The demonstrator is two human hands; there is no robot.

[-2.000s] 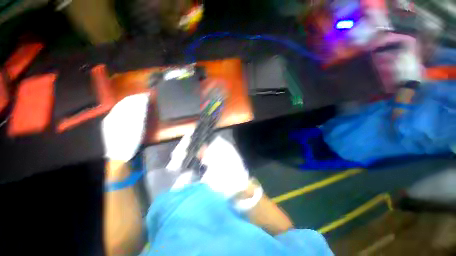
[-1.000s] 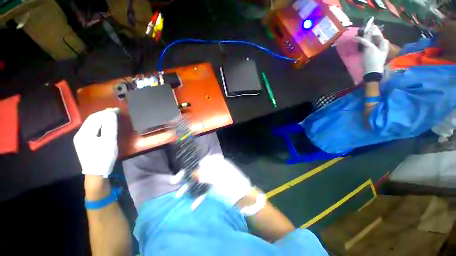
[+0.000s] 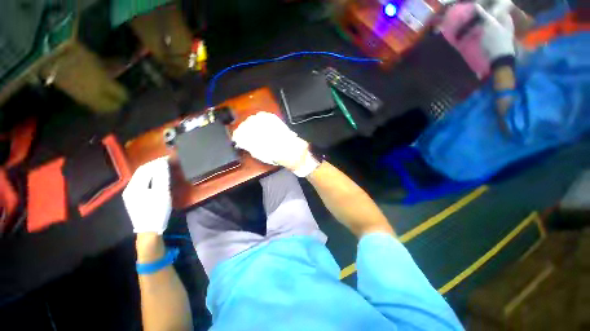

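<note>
A black set-top box (image 3: 206, 152) lies on the orange-brown test fixture (image 3: 259, 100), its far edge against the connector block (image 3: 198, 121). My gloved right hand (image 3: 272, 139) is at the box's right side, fingers bent at the spot of the small side connector, which the hand hides. Whether it grips that connector cannot be told. My gloved left hand (image 3: 150, 196) rests at the fixture's left edge, thumb and fingers apart, holding nothing. The remote control (image 3: 352, 89) lies on the bench at the right, beyond the green pen (image 3: 344, 108).
A second black box (image 3: 307, 98) lies right of the fixture. Another box (image 3: 94, 170) lies on a red mat at left, beside a red mat (image 3: 46, 195). A blue cable (image 3: 278, 59) runs to the control box (image 3: 372, 35). Another person's gloved hand (image 3: 497, 35) is at upper right.
My right hand has let go of the remote, which now lies on the bench by the green pen, and has moved up to the right side of the box. My left hand stays by the fixture.
</note>
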